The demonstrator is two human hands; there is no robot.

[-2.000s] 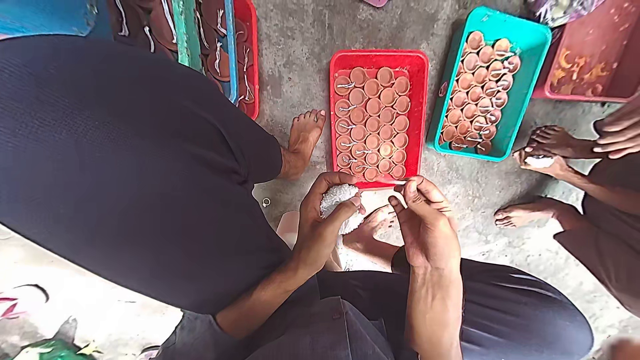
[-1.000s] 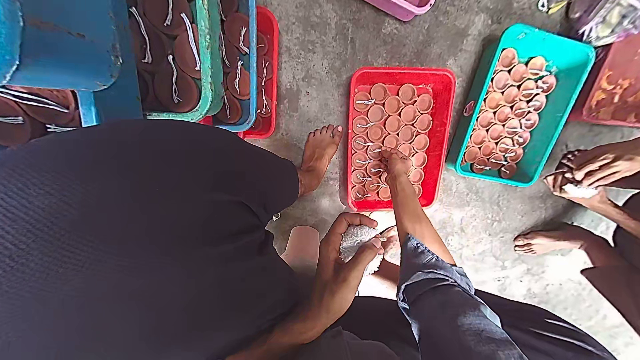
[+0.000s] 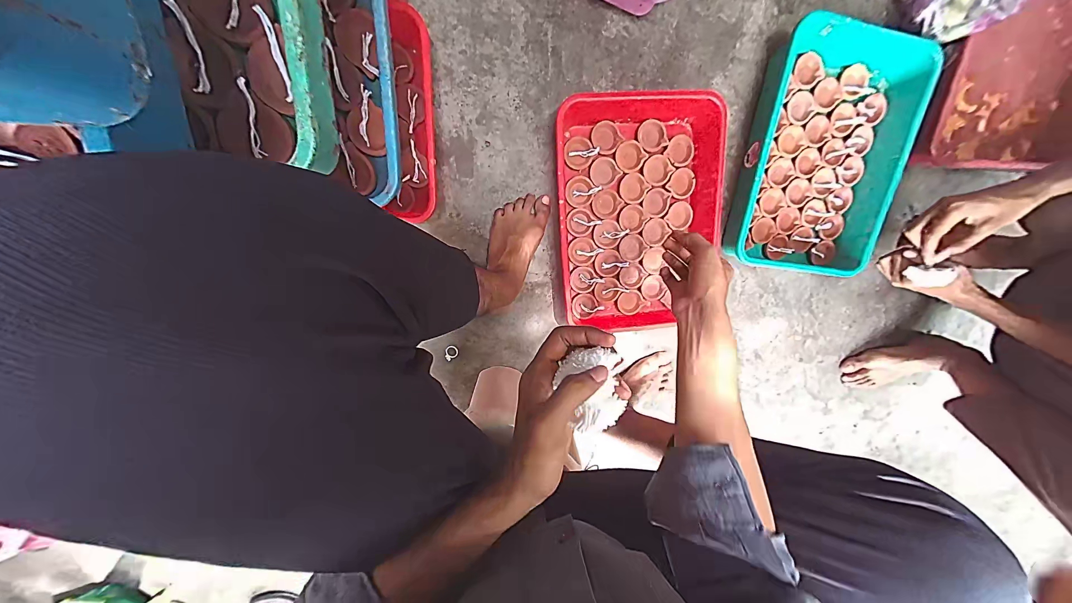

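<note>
My left hand (image 3: 557,394) is closed around a bundle of white cotton wicks (image 3: 596,389), below the red tray. My right hand (image 3: 693,268) hovers over the lower right part of the red plastic tray (image 3: 716,151), fingers spread and loosely curled, with nothing visible in them. In that tray, small round clay lamps (image 3: 630,156) stand in rows. White wicks (image 3: 586,253) lie in the lamps of the left column and in several lower lamps of the column beside it; the upper and right-hand lamps show none. My right hand hides a few lamps.
A teal tray (image 3: 900,180) of clay lamps, many with wicks, lies to the right. Beyond it a person's hands (image 3: 946,243) hold something white. Stacked trays (image 3: 310,84) of larger clay lamps are at upper left. A bare foot (image 3: 512,243) rests beside the red tray.
My right hand was at my left hand two seconds ago, then pinching at a lamp in the middle of the red tray; now it is at the tray's right side, fingers spread. My left hand keeps the bundle.
</note>
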